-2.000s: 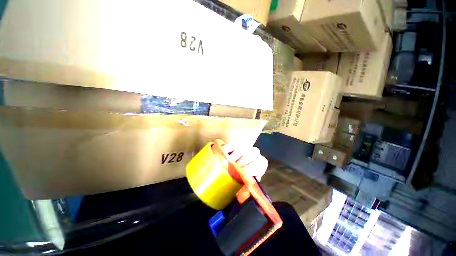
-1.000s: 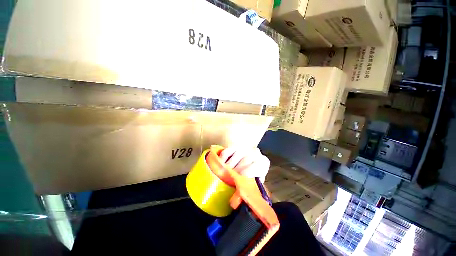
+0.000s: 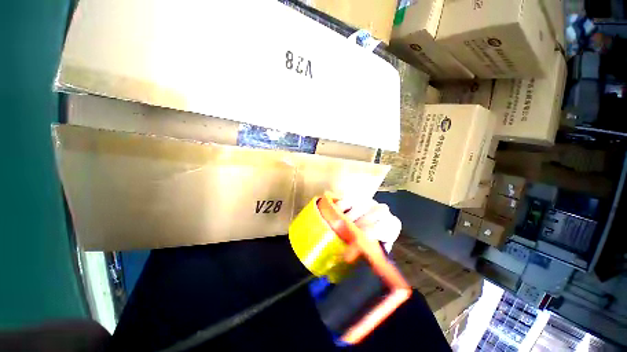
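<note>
A large tan carton with "V28" on both flaps lies in front of me. Its far flap point(image 3: 227, 69) and near flap point(image 3: 172, 189) stand apart, with a dark gap between them. My right hand point(image 3: 375, 221) is closed on the orange and blue tape dispenser point(image 3: 385, 265), which carries a thick yellow tape roll point(image 3: 316, 237), just beside the near flap's right end. The dispenser is blurred. A dark, blurred shape cut off at the lower left edge may be my left hand, but I cannot tell.
A green surface point(image 3: 27, 172) lies left of the carton. Closed printed cartons point(image 3: 454, 155) are stacked to the right. More tan boxes point(image 3: 433, 278) lie lower right. A white slip point(image 3: 364, 40) lies past the far flap. My dark clothing fills the bottom.
The view has shifted, so the carton and dispenser appear further right and more green surface shows. The dispenser is still in my right hand. A dark shape has come in at lower left.
</note>
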